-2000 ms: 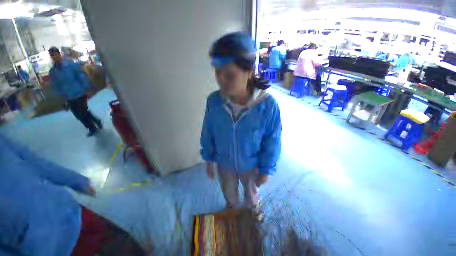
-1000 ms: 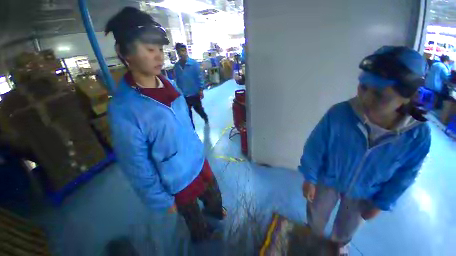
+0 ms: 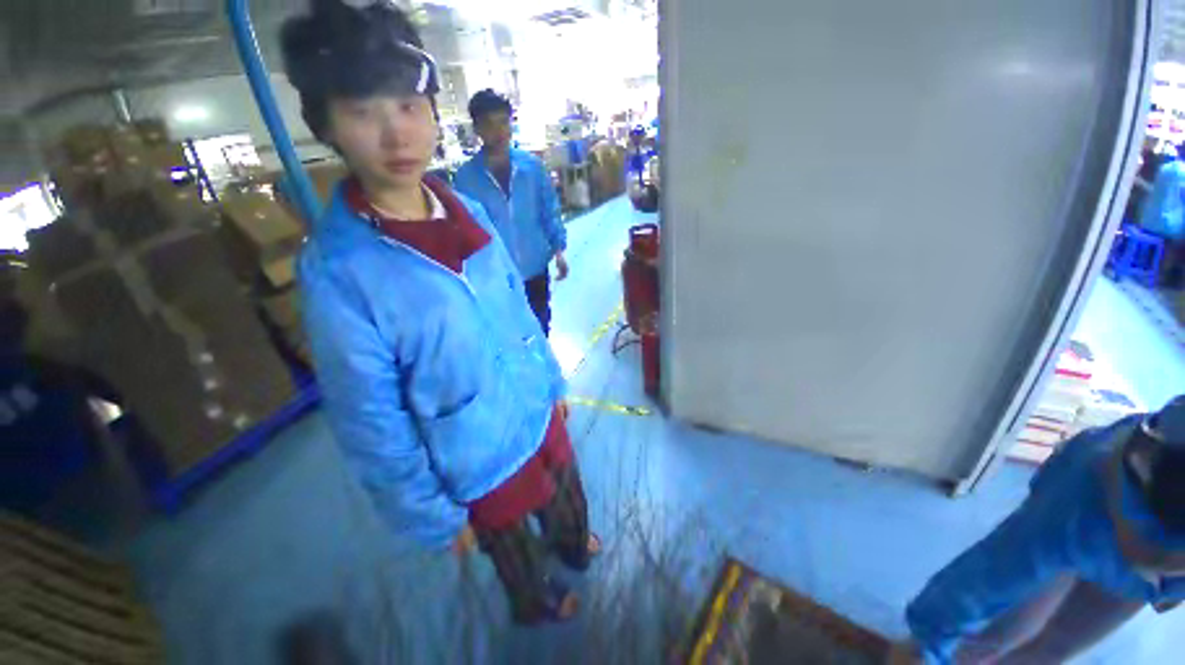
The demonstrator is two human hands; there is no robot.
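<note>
The open carton lies at the bottom edge, right of centre, cut off by the frame. A yellow strip shows along its left side; the rest of its contents is dark and blurred. A person in a blue jacket bends at the lower right, with a hand close to the carton's right corner; touching or not, I cannot tell. Neither my left hand nor my right hand is in view.
A person in a blue jacket stands left of centre, another behind. Brown cartons stand on a blue pallet at left. A grey wall, red extinguisher and striped stack also show.
The view has swung left. The person at right has bent down beside the carton. The person in the background has come closer.
</note>
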